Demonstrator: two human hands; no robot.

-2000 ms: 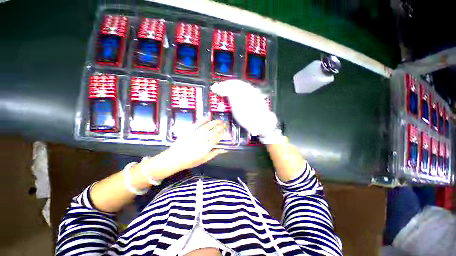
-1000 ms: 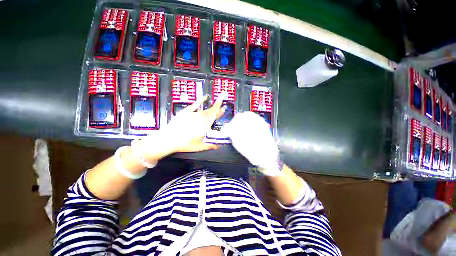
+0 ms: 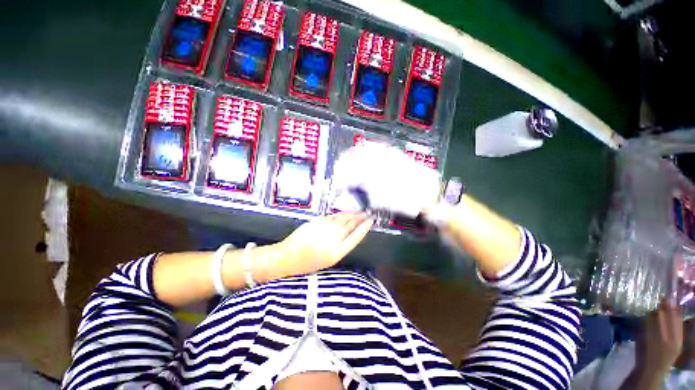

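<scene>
A clear plastic tray (image 3: 204,193) holds red keypad phones (image 3: 296,161) with dark blue screens, in two rows. My right hand (image 3: 390,180), in a white glove, is blurred and overexposed over the two right pockets of the near row and partly hides the phones there. My left hand (image 3: 329,241) is at the tray's near edge, its fingertips close to or touching my right hand. A small dark shape shows between the hands; I cannot tell what it is or whether either hand holds it.
A white bottle (image 3: 506,135) with a silvery top lies or leans right of the tray. A white rail (image 3: 488,57) runs behind. At the far right are blurred clear trays (image 3: 636,228) with red phones, and another person's hand (image 3: 669,334) below them.
My left hand has moved back from the phones to the tray's near edge. My right hand now lies over the right pockets, beside it. The trays at the right look shifted and blurred, with a person's hand there.
</scene>
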